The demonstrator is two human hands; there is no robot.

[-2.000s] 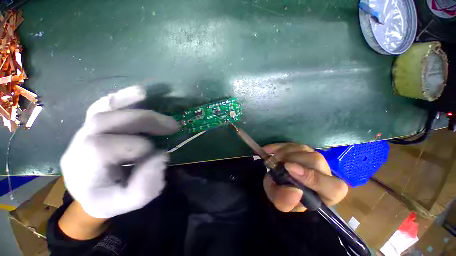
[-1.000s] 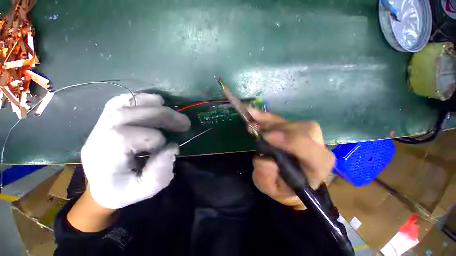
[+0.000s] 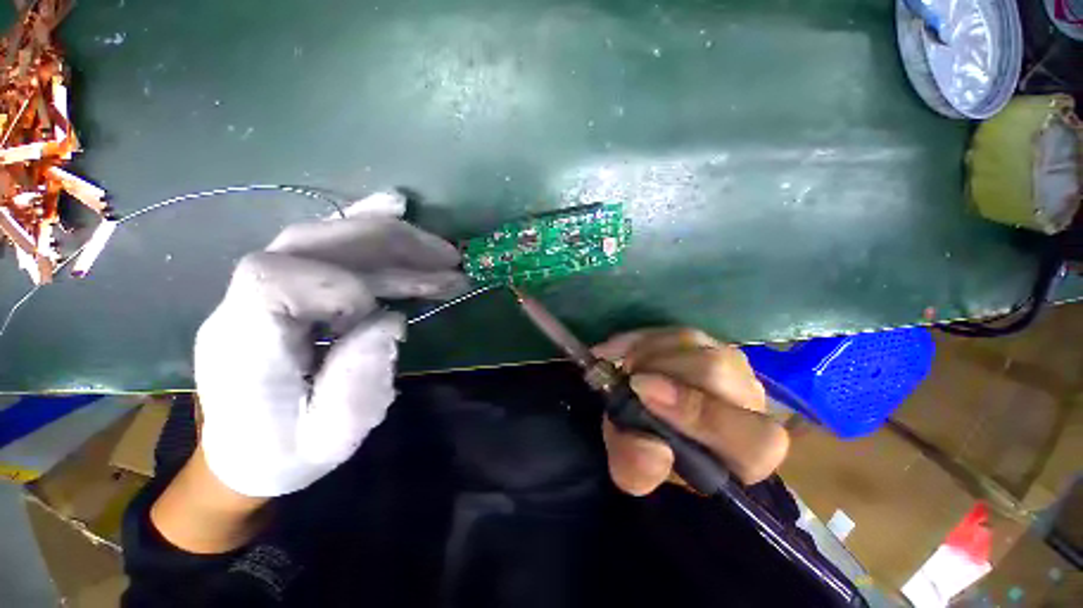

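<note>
A green circuit board (image 3: 549,247) lies solder side up on the dark green bench top, near its front edge. My left hand (image 3: 311,344), in a white glove, holds the thin solder wire (image 3: 449,305); its fingertips are at the board's left end. The wire's end meets the board's lower edge. My bare right hand (image 3: 689,410) is closed around the black handle of the soldering iron (image 3: 552,327). The iron's tip is at the board's lower edge, beside the wire's end. I cannot tell whether the gloved fingers press on the board.
A pile of copper strips (image 3: 33,143) lies at the far left. A round white tub (image 3: 964,54) and a yellowish-green pot (image 3: 1024,166) stand at the right. A blue plastic stool (image 3: 861,378) and cartons (image 3: 974,439) are below the bench edge.
One second ago the iron's tip was above the board, a red wire showed and the board was dark and blurred. Now the board lies green side up and the tip has come down to its lower edge.
</note>
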